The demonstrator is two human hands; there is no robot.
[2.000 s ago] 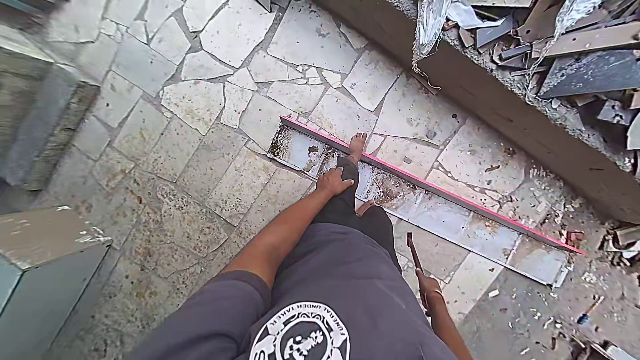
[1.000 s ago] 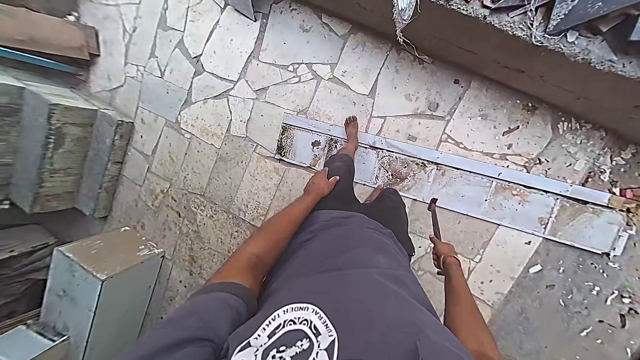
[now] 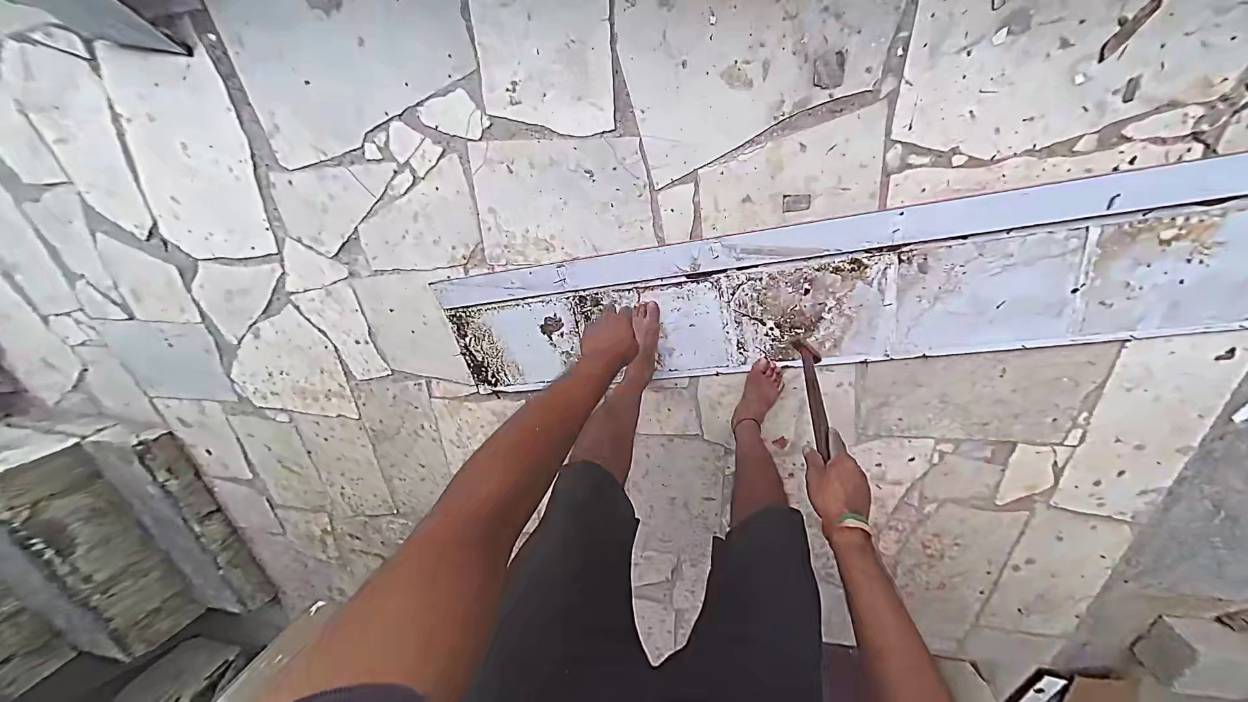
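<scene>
My right hand [image 3: 838, 483] grips the handle of a hammer-like tool [image 3: 817, 400], whose head lies over the near edge of a long, narrow metal panel [image 3: 985, 283]. Dirt and brownish residue cover parts of this pale panel, and a raised strip [image 3: 848, 222] runs along its far side. My left hand [image 3: 609, 339] is over the panel's left part beside my left foot, its fingers curled downward; whether it holds anything is hidden. My left foot [image 3: 643, 336] rests on the panel, while my right foot [image 3: 760, 390] is at its near edge.
Irregular stone paving [image 3: 546, 195] surrounds the panel. Stacked slabs or blocks [image 3: 97, 536] stand at the lower left. A grey pointed piece [image 3: 127, 21] lies at the upper left, and a block [image 3: 1194, 653] sits at the lower right.
My left hand has moved from my knee down to the panel beside my left foot. The tool in my right hand is now at the panel's near edge. The view has moved closer.
</scene>
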